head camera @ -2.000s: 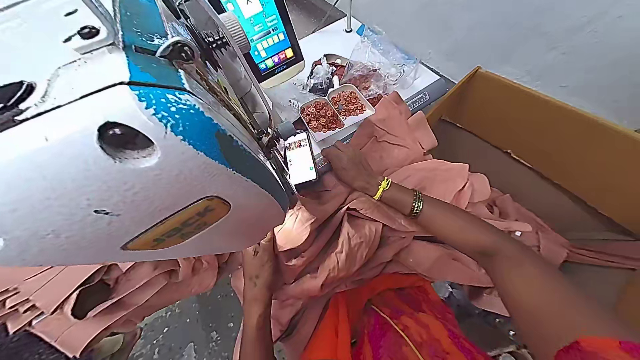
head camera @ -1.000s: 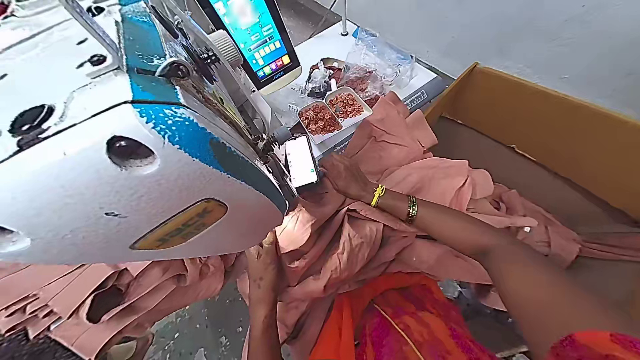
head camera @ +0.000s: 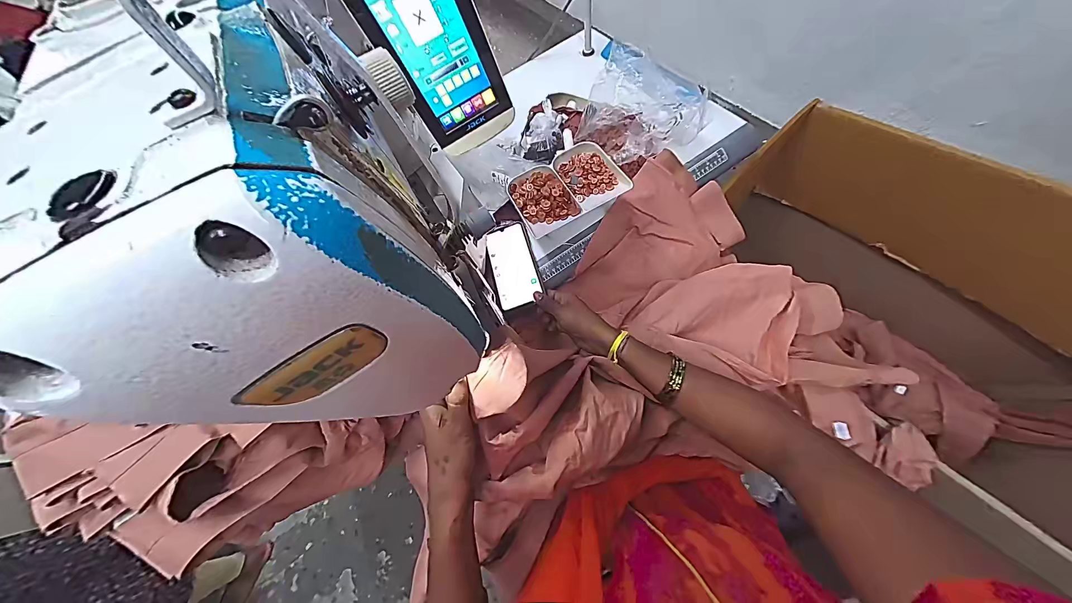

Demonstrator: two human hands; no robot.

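Observation:
A white and blue Jack sewing machine (head camera: 335, 310) fills the left of the view. Dusty-pink cloth (head camera: 569, 410) lies under its head and over the lap. My left hand (head camera: 450, 423) grips the cloth's edge just below the machine head, thumb on top. My right hand (head camera: 578, 322), with a yellow band and bangles at the wrist, has its fingertips at the lower corner of a lit phone (head camera: 513, 268) beside the needle area; whether it also holds cloth there is unclear. The needle is hidden behind the head. A two-part tray of reddish buttons (head camera: 572, 188) stands beyond the phone.
A control screen (head camera: 435, 67) rises behind the machine. Clear plastic bags (head camera: 649, 96) lie on the white table by the button tray. At the right stands a cardboard box (head camera: 921, 218), with pink cloth trailing into it. More pink pieces (head camera: 209, 477) hang at the lower left.
My right hand's fingertips have come to the phone's lower edge; the hand was beside it on the cloth before. My left hand stays at the cloth below the machine head.

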